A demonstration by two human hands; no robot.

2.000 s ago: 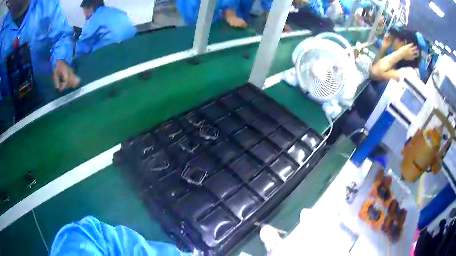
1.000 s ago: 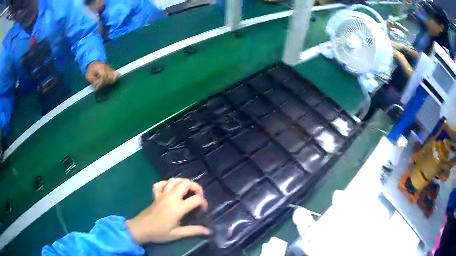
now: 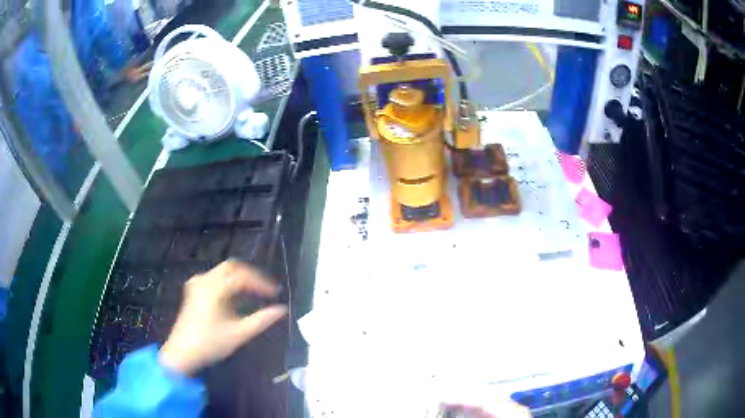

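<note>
My left hand (image 3: 216, 318), blurred, is over the black blister tray (image 3: 192, 204) at the left. Its thumb and fingers curve towards each other; a small dark spot shows at the fingertips, but I cannot tell whether it is a held part. Several thin-rimmed watch cases (image 3: 135, 317) lie in the tray's near left pockets. A small blurred part of my right hand (image 3: 482, 411) shows at the bottom edge, mostly cut off. The brass-gold press head (image 3: 415, 163) stands over an orange-brown fixture, with two more fixtures (image 3: 490, 194) beside it on the white press table (image 3: 441, 318).
A white fan (image 3: 198, 91) stands behind the tray. Blue posts (image 3: 328, 106) flank the press. Pink notes (image 3: 605, 251) lie at the table's right edge, beside a black tray stack (image 3: 653, 212). A red knob (image 3: 621, 380) and a keypad device (image 3: 600, 410) are at the front right corner.
The view has swung right to the press. My left hand, first only a sleeve, came to the tray's near corner and now hovers over its right side. Part of my right hand has appeared.
</note>
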